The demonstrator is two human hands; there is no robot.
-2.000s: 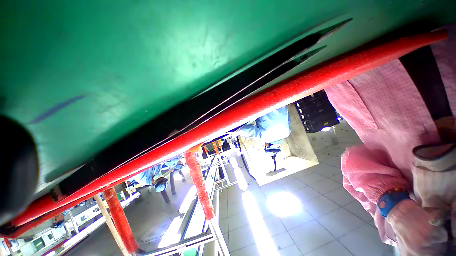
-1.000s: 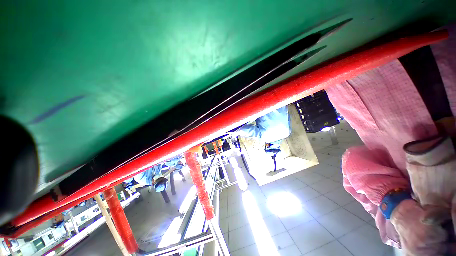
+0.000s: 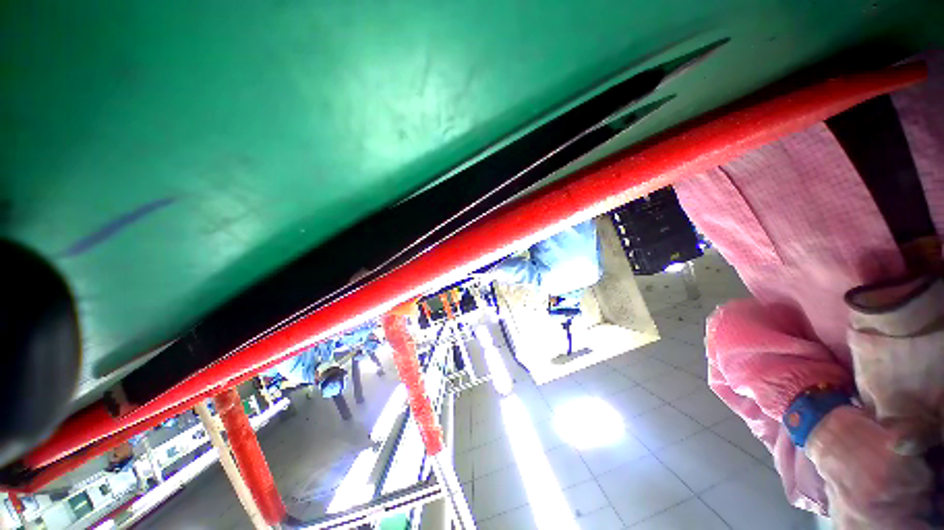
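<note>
Two pale gloved hands show at the lower right edge, against a pink smock (image 3: 771, 217). One gloved hand (image 3: 864, 471) has a blue wrist strap (image 3: 813, 416) and a pink sleeve. The other glove (image 3: 898, 362) has a wide, loose cuff with a dark rim and lies against the first hand. The fingers are overlapped, blurred and partly cut off by the frame. I cannot tell which hand is left or right, or whether anything is held.
A green mat surface (image 3: 259, 114) fills the top, bordered by a red-wrapped rail (image 3: 518, 230). Red-wrapped posts (image 3: 412, 383) stand below it. Black totes (image 3: 658, 233), people in blue (image 3: 564, 259) and grey tiled floor (image 3: 662, 414) lie beyond. A dark round shape (image 3: 36, 347) is at the left.
The loose-cuffed glove has shifted slightly back and forth, and the strapped wrist has turned and moved a little. The bench, rail and background look the same.
</note>
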